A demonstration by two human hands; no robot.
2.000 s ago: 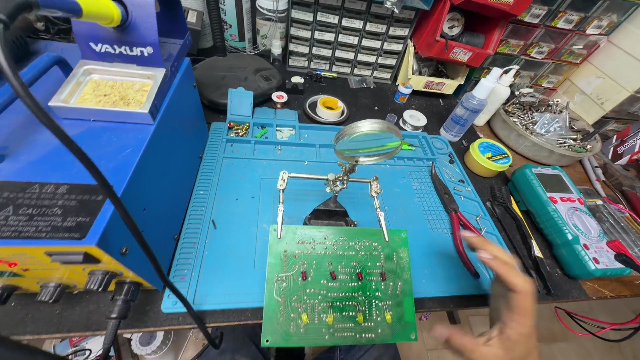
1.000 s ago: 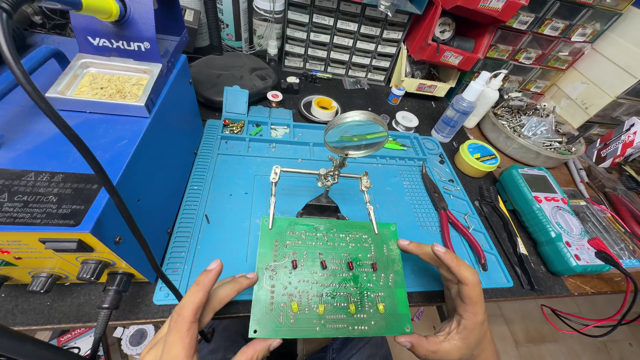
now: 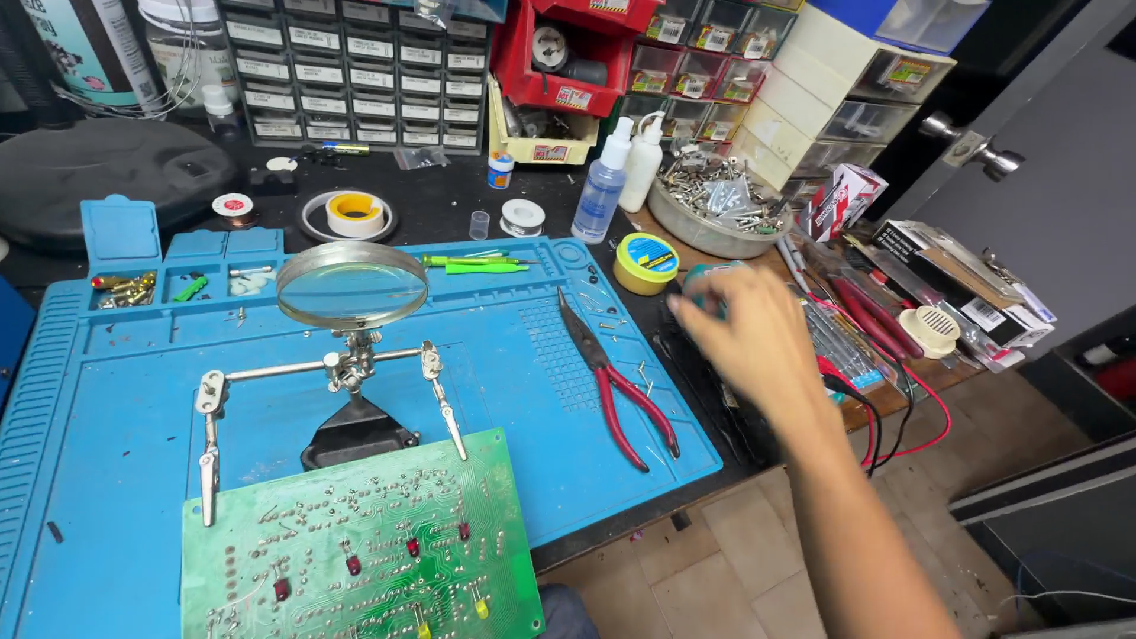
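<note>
My right hand (image 3: pixel 741 324) reaches over the right side of the bench, above the teal multimeter (image 3: pixel 710 277), which it mostly covers; whether it grips the meter cannot be told. My left hand is out of view. A green circuit board (image 3: pixel 373 541) with red and yellow LEDs is clipped by two alligator clips of a helping-hands stand (image 3: pixel 355 435). The stand's round magnifying glass (image 3: pixel 352 286) tilts above its base. Red-handled long-nose pliers (image 3: pixel 612 386) lie on the blue silicone mat (image 3: pixel 115 426), right of the board.
A yellow tub (image 3: pixel 646 264), a spray bottle (image 3: pixel 602 186) and a bowl of screws (image 3: pixel 721 209) stand behind my right hand. Red and black test leads (image 3: pixel 932 430) hang over the bench's right edge. Drawer cabinets (image 3: pixel 364 75) line the back.
Both hands were at the board's sides one second ago; my right hand has moved right to the multimeter and my left hand has left the view. The view has turned right.
</note>
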